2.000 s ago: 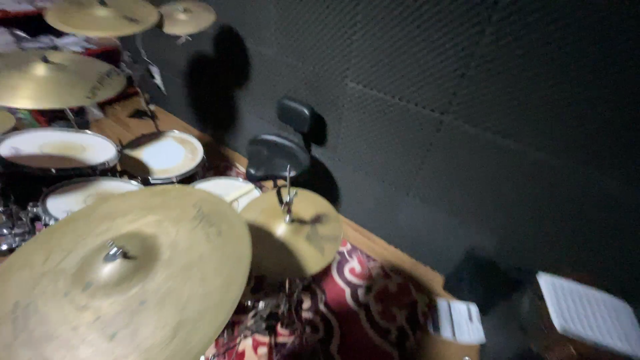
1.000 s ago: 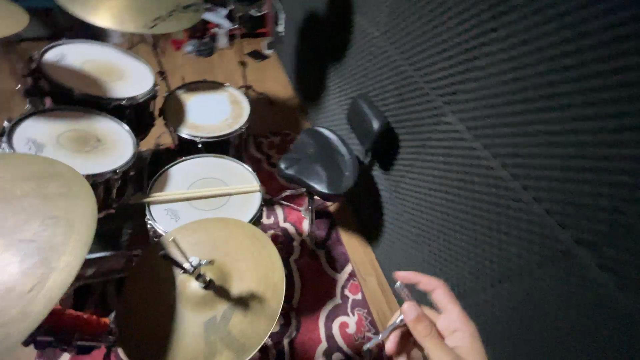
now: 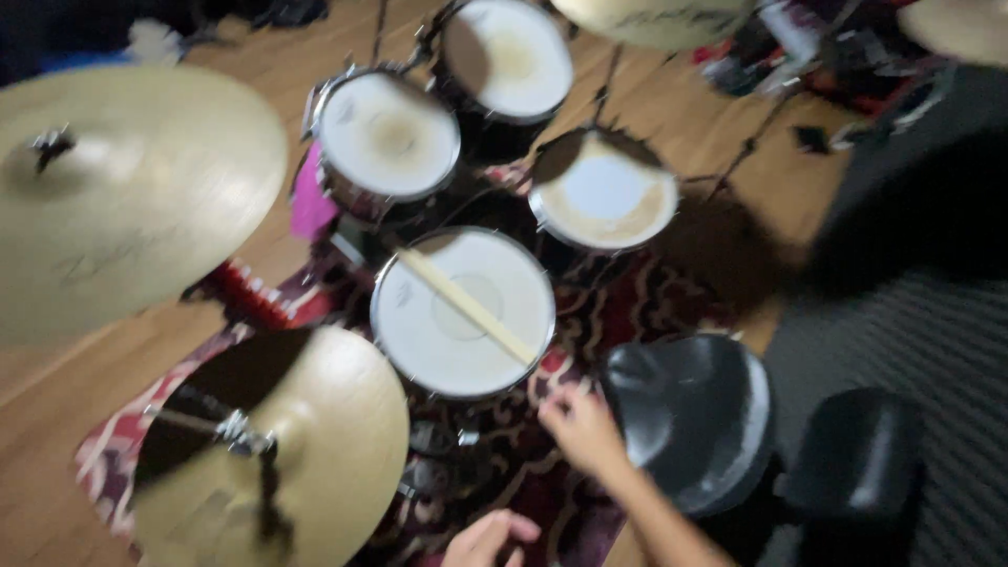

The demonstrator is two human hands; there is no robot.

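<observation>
My right hand (image 3: 579, 425) reaches in from the lower right, between the snare drum and the black drum stool (image 3: 685, 417), its fingers bent and blurred; whether it holds something small cannot be told. At the bottom edge is my left hand (image 3: 492, 539), partly cut off, fingers apart and nothing visible in them. Wooden drumsticks (image 3: 468, 307) lie together across the white head of the snare drum (image 3: 425, 346), up and left of my right hand. The hi-hat cymbals (image 3: 346, 441), with a metal clutch (image 3: 244, 433) on their rod, are left of both hands.
Two rack toms (image 3: 390, 134) (image 3: 512, 59) and a floor tom (image 3: 606, 197) stand beyond the snare. A large cymbal (image 3: 157, 189) overhangs the left. The stool's backrest (image 3: 858, 457) is near the dark foam wall (image 3: 961, 354). Cymbal stand legs (image 3: 732, 161) and a patterned rug (image 3: 551, 488) lie around.
The view has swung to the drums. One second ago one hand showed at the lower right with a small metal object at its fingers; now both hands are in view, one near the snare drum.
</observation>
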